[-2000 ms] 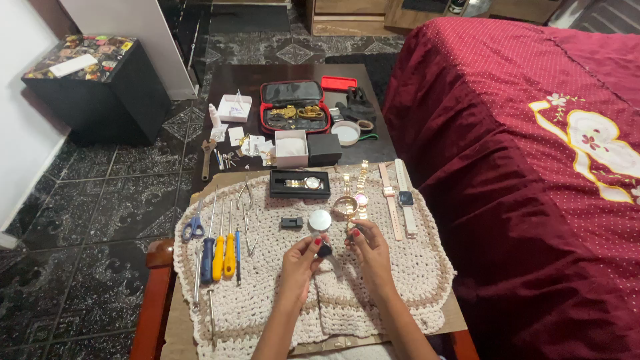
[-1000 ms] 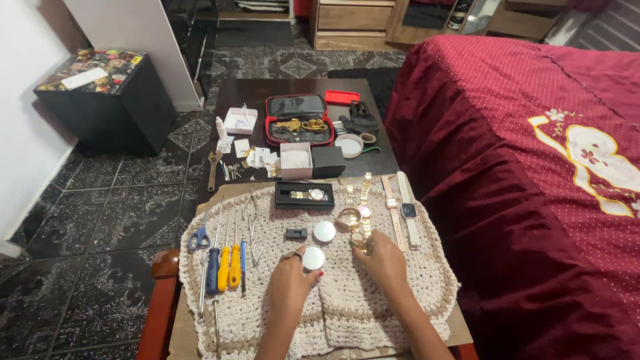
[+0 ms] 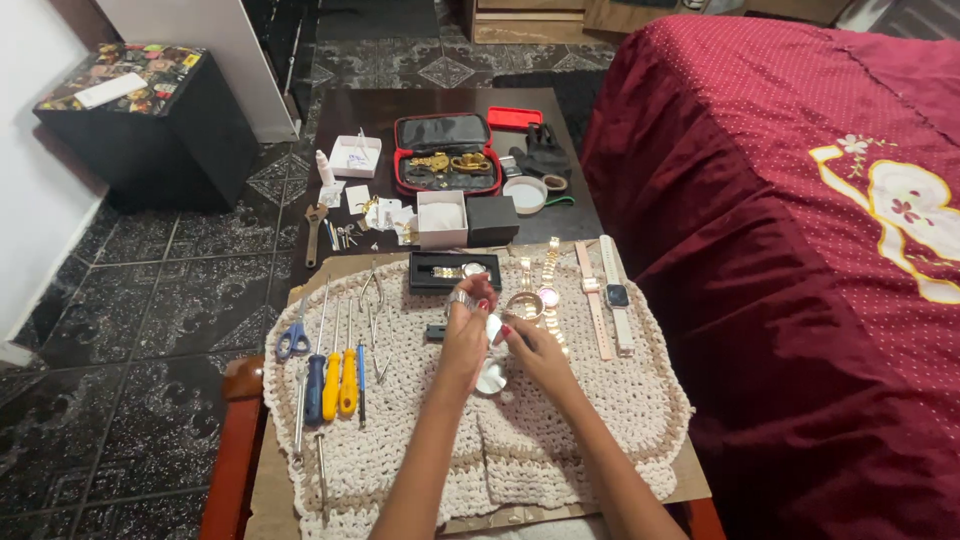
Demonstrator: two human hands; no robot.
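My left hand [image 3: 463,341] is raised over the crocheted mat [image 3: 600,420], with a silver metal-banded item [image 3: 459,300] among its fingers and a small white piece [image 3: 493,328] at its thumb. The fingertips of my right hand [image 3: 536,358] pinch the right side of that white piece. Just below lies a round, shiny lid or tin [image 3: 491,376]. A black box with a two-tone watch [image 3: 450,271] sits beyond my left hand. Gold watches [image 3: 549,298], a rose-gold bangle [image 3: 524,306], a pink-strapped watch [image 3: 591,285] and a smartwatch [image 3: 617,295] lie to the right.
Left on the mat are blue-handled scissors [image 3: 292,341], screwdrivers [image 3: 331,386], pliers [image 3: 370,289] and tweezers [image 3: 380,352]. Behind stand a white box [image 3: 442,221], a black box [image 3: 492,221] and an open red-edged case [image 3: 448,154], with an adjustable wrench [image 3: 313,232] to the left. A bed [image 3: 645,172] borders the right.
My hands, apart over the mat a second ago, are now close together at the white piece. The silver-banded item shows in my left hand. My left hand has left the mat.
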